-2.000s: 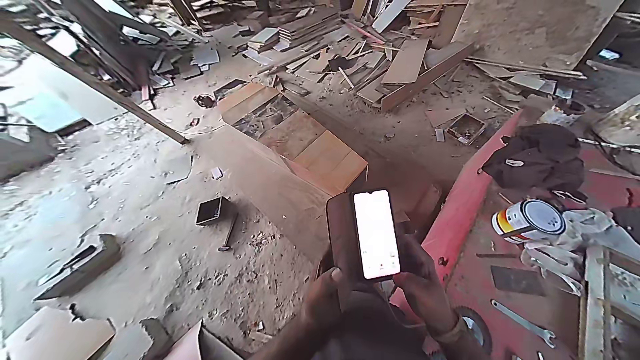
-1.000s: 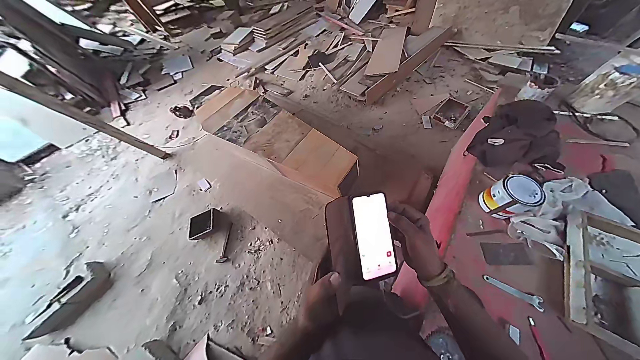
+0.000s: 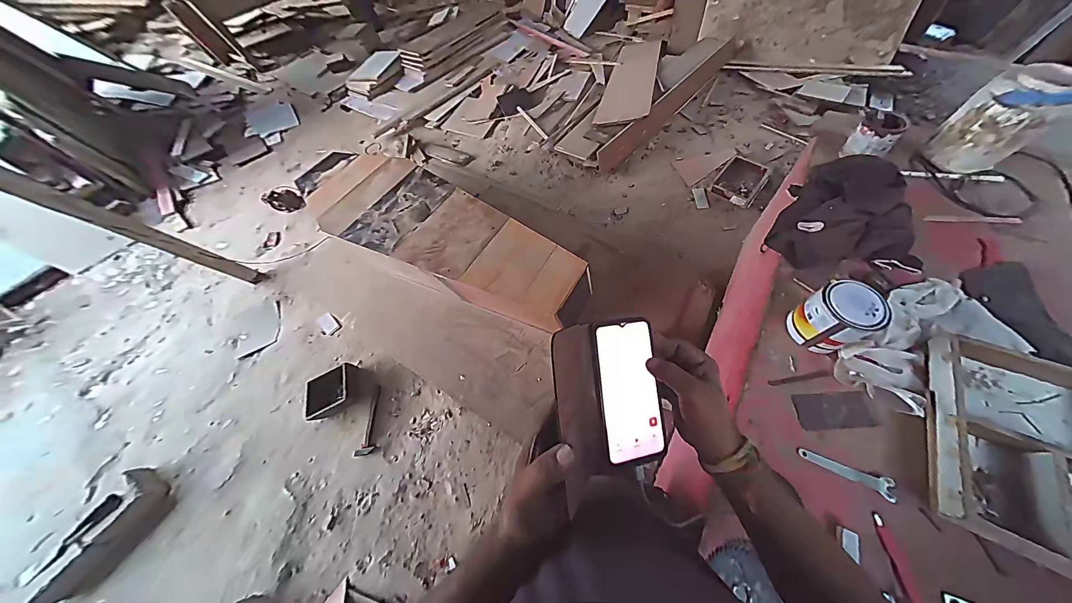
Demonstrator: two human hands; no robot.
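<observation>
A smartphone (image 3: 632, 394) with a bright white screen sits in a dark brown flip case (image 3: 578, 394), whose cover is folded out to the left. My left hand (image 3: 540, 494) grips the lower left of the case, thumb on the cover. At the phone's right edge is my right hand (image 3: 691, 394), thumb and fingers bent close to the screen; whether it grips the phone is unclear. A thin cable (image 3: 645, 486) hangs below the phone. A band circles my right wrist.
The red surface at right holds a paint can (image 3: 839, 316), dark cloth (image 3: 842, 209), a combination wrench (image 3: 847, 475) and a wooden frame (image 3: 946, 427). Beyond the phone lies a wooden cabinet-like piece (image 3: 494, 243). A hammer (image 3: 368, 423) and square box (image 3: 327, 392) lie on the dusty floor; board offcuts (image 3: 632, 84) are heaped behind.
My right hand has moved up from the phone's lower right corner to its right side. My left hand still holds the case.
</observation>
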